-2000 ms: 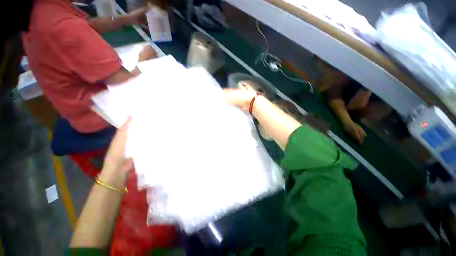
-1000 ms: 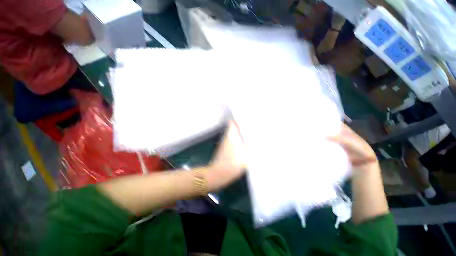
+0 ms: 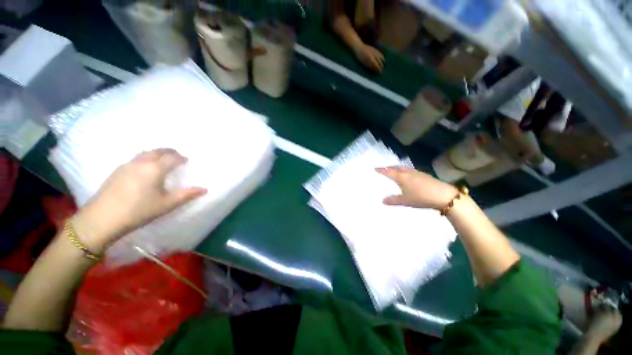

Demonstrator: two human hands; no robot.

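A thick stack of white bubble bags (image 3: 222, 139) lies on the green bench at the left. My left hand (image 3: 135, 194) rests on top of it with its fingers apart. A thinner, fanned stack of white bubble bags (image 3: 395, 243) lies on the bench in front of me to the right. My right hand (image 3: 419, 188) lies flat on its upper right part, fingers spread. Glare hides the surface detail of both stacks. Neither hand is closed around anything.
Cream cylindrical appliances (image 3: 272, 59) stand on the green belt (image 3: 319, 104) beyond a pale rail; others lie further right. A white carton (image 3: 41, 66) is at the far left. A red plastic sack (image 3: 132, 298) hangs below the bench edge. A metal post (image 3: 568, 184) crosses the right side.
The bags in front of me now lie on the bench as a separate fanned stack. My left hand has moved left onto the thick stack. The view has shifted right.
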